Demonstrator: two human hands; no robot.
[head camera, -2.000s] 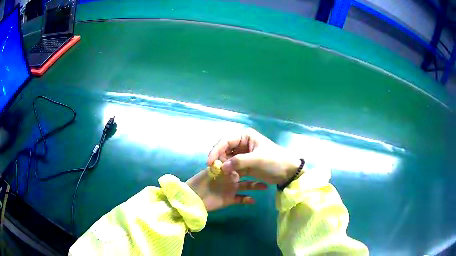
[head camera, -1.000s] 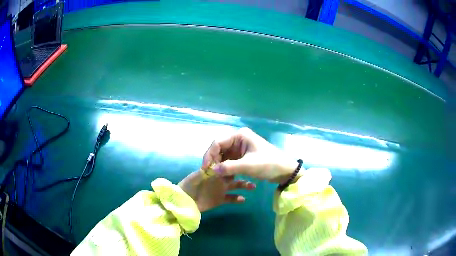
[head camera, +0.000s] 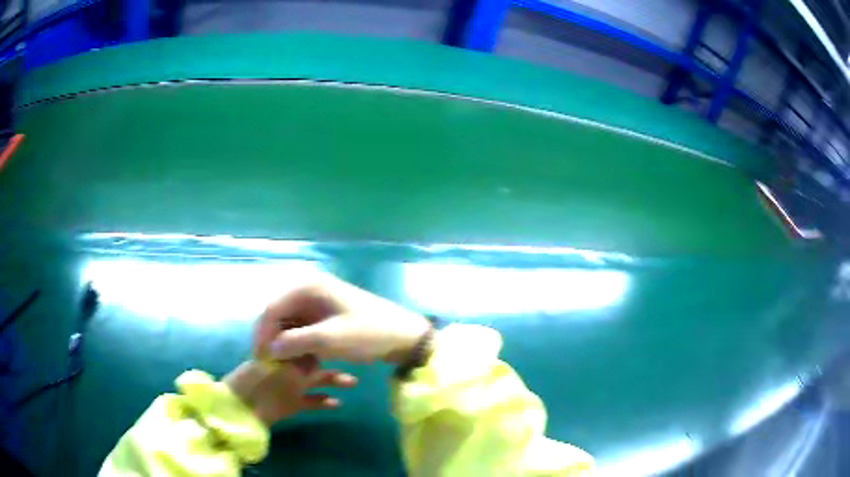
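Note:
My right hand, with a dark beaded bracelet at the wrist, pinches a small yellow piece between thumb and fingertips. The piece is blurred, possibly a finger cot or tape, and lies against the back of my left hand. My left hand is just below, with its fingers spread to the right and partly covered by my right hand. Both hands are over the glossy green bench and wear yellow sleeves.
A black cable with a dark plug lies on the bench at the left. An orange-red pad edge shows at the left rim. A blurred dark object with a reddish edge is at the far right. Blue racking stands behind the bench.
The view has swung right, so the laptop and blue monitor at the left have left the picture and the right-hand object has appeared. The hands keep nearly the same pose.

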